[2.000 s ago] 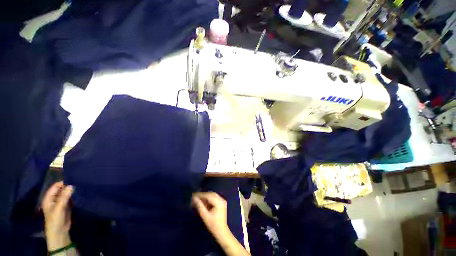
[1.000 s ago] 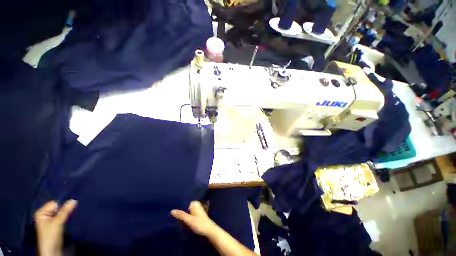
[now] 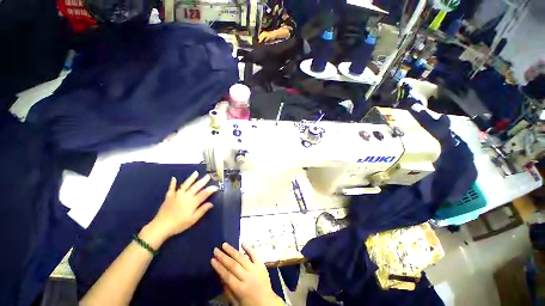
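A navy cut panel (image 3: pixel 137 197) lies on the machine table, its right edge under the needle end of the cream-white JUKI sewing machine (image 3: pixel 287 143). My left hand (image 3: pixel 182 206) lies flat on the panel with fingers spread, just left of the presser foot area, a green band on its wrist. My right hand (image 3: pixel 242 276) rests at the panel's right edge near the table's front edge, fingers extended and close together. Neither hand grasps the cloth. The needle itself is too small to tell.
Dark snips (image 3: pixel 299 196) lie on the machine bed. A large navy pile (image 3: pixel 149 89) is at back left, with white paper (image 3: pixel 98 185) beside the panel. Navy garment pieces (image 3: pixel 382 209) hang over the right edge near a teal basket (image 3: pixel 463 206). Another person's arm (image 3: pixel 276 34) shows behind.
My left hand has moved from the panel's near left edge up onto it beside the needle. My right hand is lower in view, with fingers straighter. The view has tilted up.
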